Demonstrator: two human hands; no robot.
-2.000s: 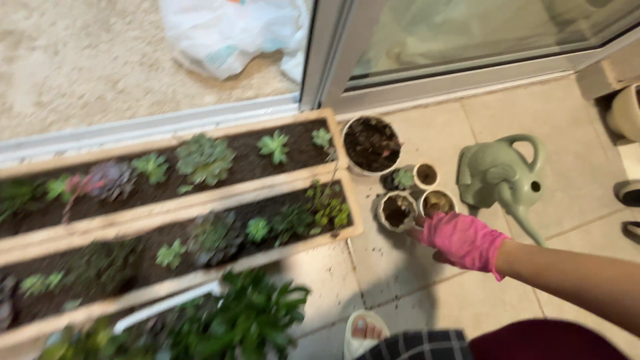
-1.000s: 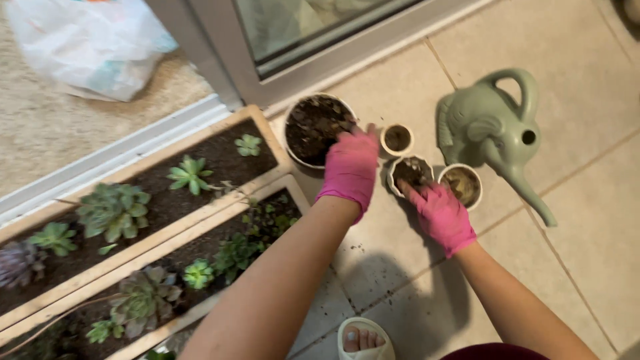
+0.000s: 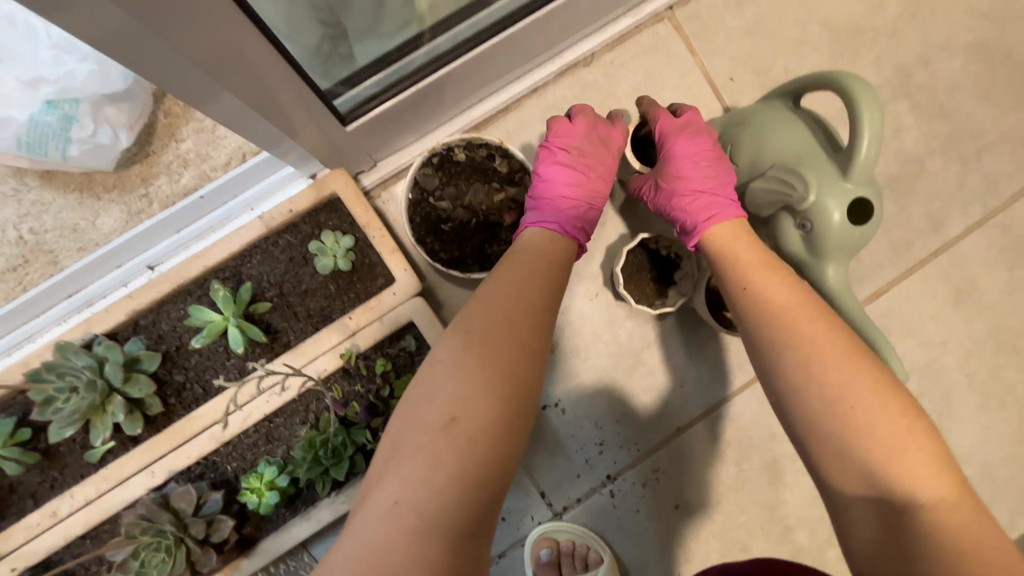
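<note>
My left hand (image 3: 578, 172), in a pink glove, is beside the right rim of a round white pot of dark soil (image 3: 466, 204); its fingertips are near a small pot, and whether it holds anything is unclear. My right hand (image 3: 686, 168), gloved in pink too, has its fingers around that small pot (image 3: 642, 144), which has dark soil inside. Just below stands a scalloped white pot with soil (image 3: 652, 272). Another small pot (image 3: 716, 304) is partly hidden by my right forearm.
A green elephant-shaped watering can (image 3: 808, 176) stands at the right. Two long planters with succulents (image 3: 408, 272) lie at the left, near a sliding door frame (image 3: 312, 120). A white plastic bag (image 3: 68, 104) lies beyond the door track. Soil crumbs dot the tiles near my sandaled foot (image 3: 570, 552).
My left hand has moved off the big pot's soil toward the small pot. My right hand has left the scalloped pot's rim and moved up to the small pot.
</note>
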